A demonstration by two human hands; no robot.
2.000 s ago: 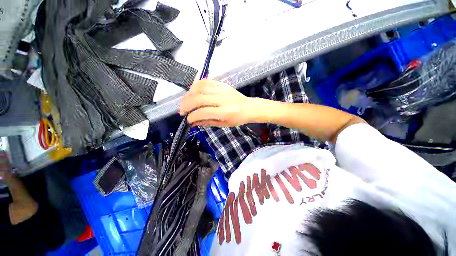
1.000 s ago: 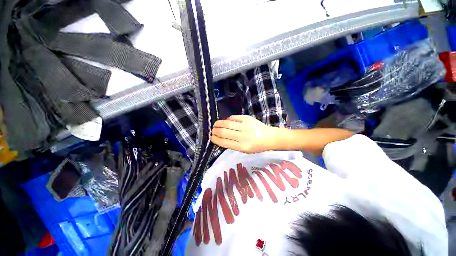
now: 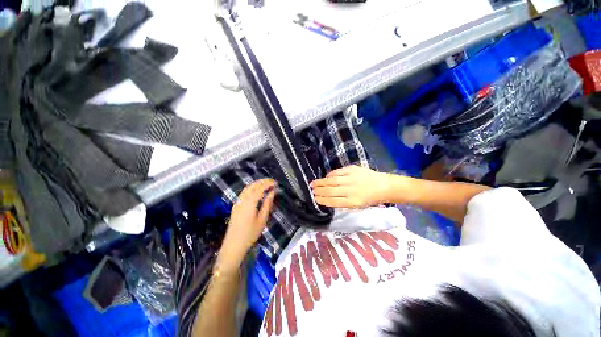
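Observation:
A long black zipper strip point(image 3: 273, 118) with a pale line and grey checked fabric along it runs from the white table, over its front edge, to the plaid-covered lap. Its lower part bends into a dark loop against the shirt. My right hand point(image 3: 350, 187) has its fingertips closed on the strip's right edge, above the bend. My left hand point(image 3: 249, 214) is left of the strip, with thumb and fingers at the looped-back dark part; the exact grip is partly hidden.
Grey checked fabric strips point(image 3: 112, 125) lie fanned out on the table at left. Snips point(image 3: 317, 26) lie at the table's back. A measuring tape edges the table point(image 3: 375, 72). A dark zipper bundle point(image 3: 191, 263) hangs below left. A blue crate point(image 3: 487, 62) and plastic bag point(image 3: 520, 89) are right.
My left hand has come into view beside the strip. The strip's lower end, hanging to the lower left before, is now looped up at the lap. My right hand stays at its right edge.

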